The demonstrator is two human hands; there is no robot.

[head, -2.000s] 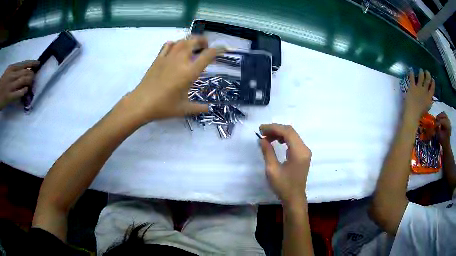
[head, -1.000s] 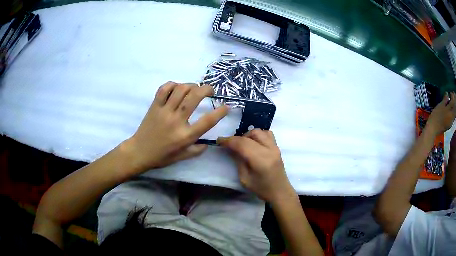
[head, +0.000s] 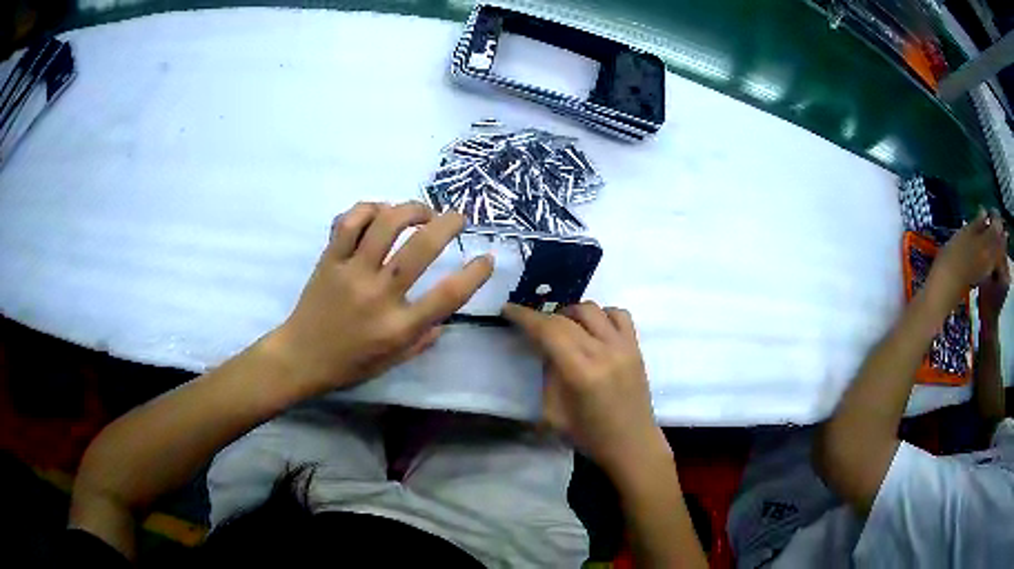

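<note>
A black phone middle frame with a silver rim [head: 559, 270] is held low over the white bench, its solid black end to the right. My left hand [head: 373, 291] grips its left part, fingers spread across the open window. My right hand [head: 584, 372] has its fingertips on the near long edge, by the black end. Whether a side key is under those fingertips is hidden. A heap of small silver-and-black side keys [head: 514, 178] lies just beyond the frame.
A stack of middle frames [head: 632, 91] lies beyond the heap. More frames [head: 31, 95] are at the far left. A green conveyor belt [head: 767, 83] runs behind. At the right, a neighbour's hands [head: 970, 253] are over an orange parts tray [head: 947, 378], beside stacked frames [head: 921, 203].
Since two seconds ago, the frame came down nearer to me and my right hand moved from beside the heap, pinching a small part, onto the frame's near edge. In the last second, my fingertips slid slightly right.
</note>
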